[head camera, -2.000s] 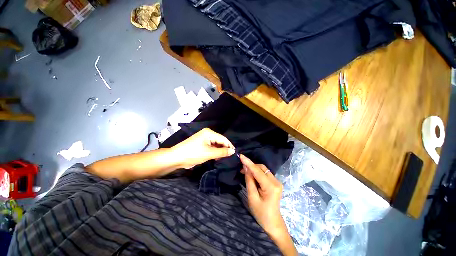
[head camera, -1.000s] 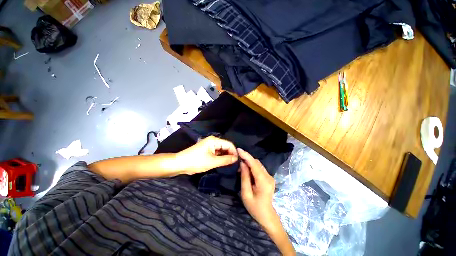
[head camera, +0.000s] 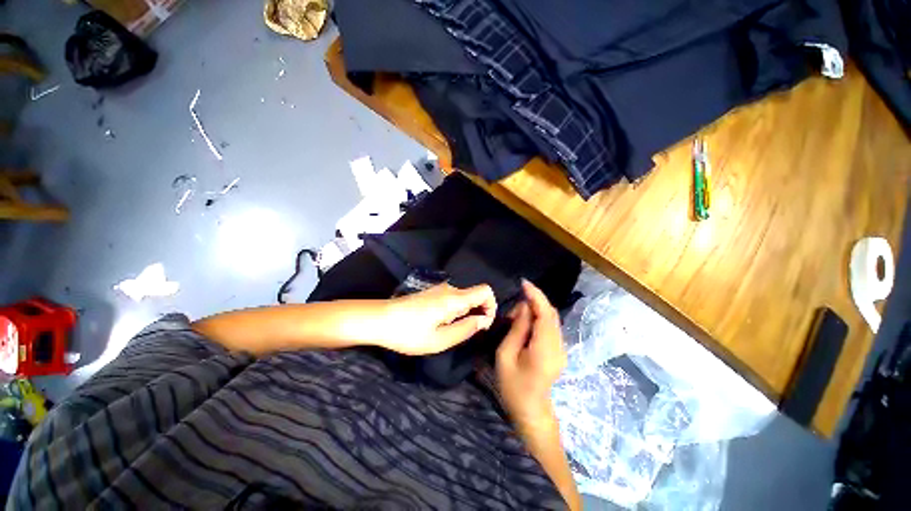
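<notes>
The dark garment lies bunched on my lap beside the table edge. A bit of its checked lining shows just above my left hand. My left hand is over the cloth with thumb and fingertips pinched together; whatever is between them is too thin to make out. My right hand is close on the right, its thumb and fingers drawn together on dark cloth. The fingertips of the two hands are a little apart. No needle or thread can be made out.
On the wooden table are a pile of dark garments, green-handled snips, a black phone and a white tape roll. Clear plastic bags lie below its edge. White scraps and a red stool are left.
My hands, touching one second ago, are now slightly apart. My left hand has moved right and lower, and my right hand is turned more upright. The camera view has shifted a little.
</notes>
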